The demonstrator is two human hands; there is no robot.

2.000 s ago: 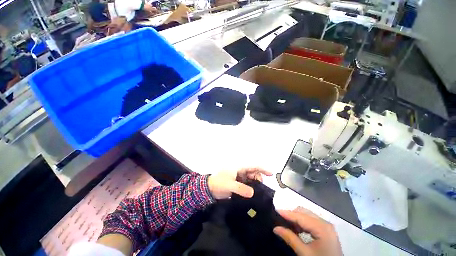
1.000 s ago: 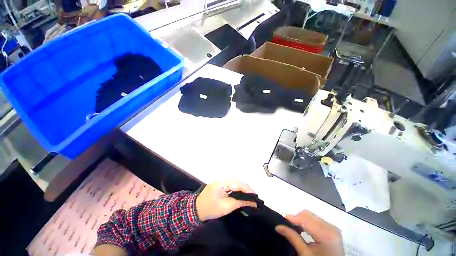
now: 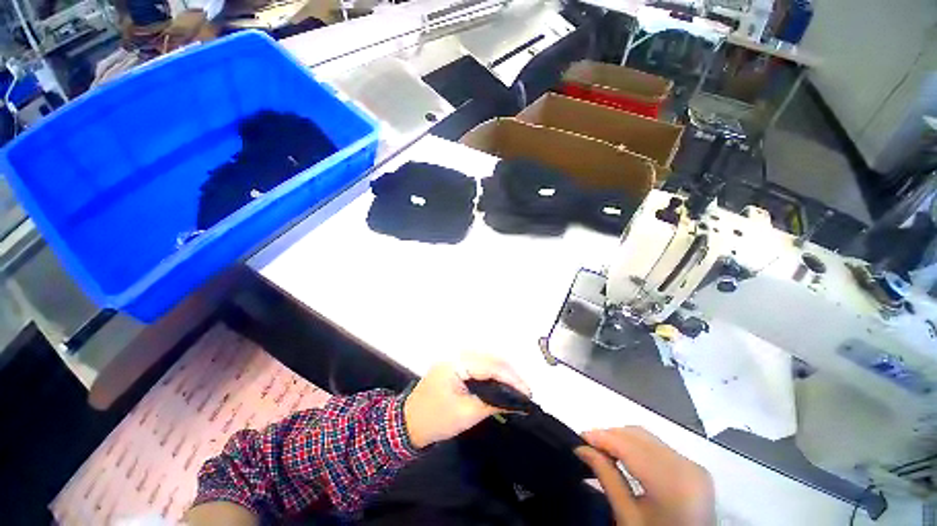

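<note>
A black fabric piece [image 3: 514, 457] lies low in front of me at the table's near edge. My left hand [image 3: 457, 401] is shut on its upper left edge, with a folded bit standing up at the fingers. My right hand [image 3: 652, 478] is shut on its right edge, thumb and fingers pinching the cloth. A small pale sticker shows partly near the fold. The lower part of the piece merges with dark cloth beneath and is hard to tell apart.
The sewing machine [image 3: 678, 257] stands at right, with a white sheet [image 3: 735, 380] on its bed. Black stacks with stickers [image 3: 421, 201] lie at the table's far edge. A blue tote [image 3: 113, 221] stands at left, cartons [image 3: 596, 128] behind the table, a pink printed sheet [image 3: 205, 411] lower left.
The view has shifted, so the tote and machine sit further left than in the first frame. The sticker faced up earlier; the piece's top edge is now folded, and the right fingers have shifted slightly.
</note>
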